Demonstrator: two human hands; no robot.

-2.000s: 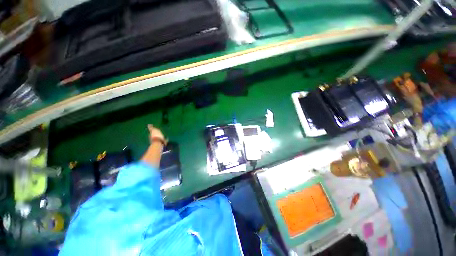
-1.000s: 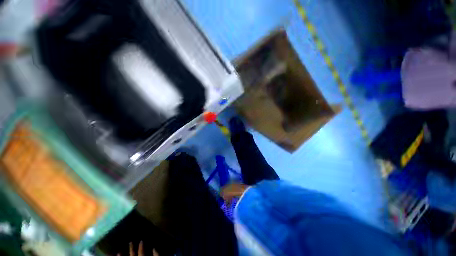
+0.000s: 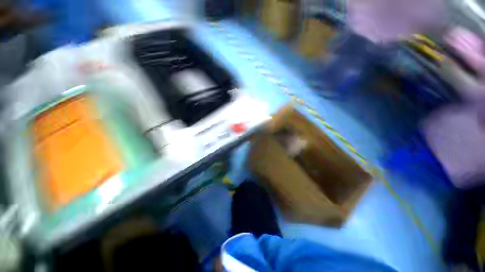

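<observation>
The view is blurred and tilted. The orange plate [image 3: 77, 151] lies in its pale green frame [image 3: 133, 139] on the white machine bed. Black device frames [image 3: 181, 74], seemingly stacked, lie on the bed beyond it, with a pale glare patch on them. My right arm in a blue sleeve enters at the bottom. Only a sliver of my right hand [image 3: 217, 261] shows by the white cuff; its fingers are hidden, and whether it holds anything cannot be told. My left hand is out of view.
A red button [image 3: 239, 127] sits at the bed's front corner. An open cardboard carton [image 3: 287, 183] with something pale inside stands on the blue floor [image 3: 393, 228] beside the machine. Yellow marking tape [image 3: 340, 139] runs past it. Blurred pink shapes are at upper right.
The view has swung from the green bench to the machine bed and floor. Since the last frame, my left fingers have left view and my right hand has slipped mostly out of sight.
</observation>
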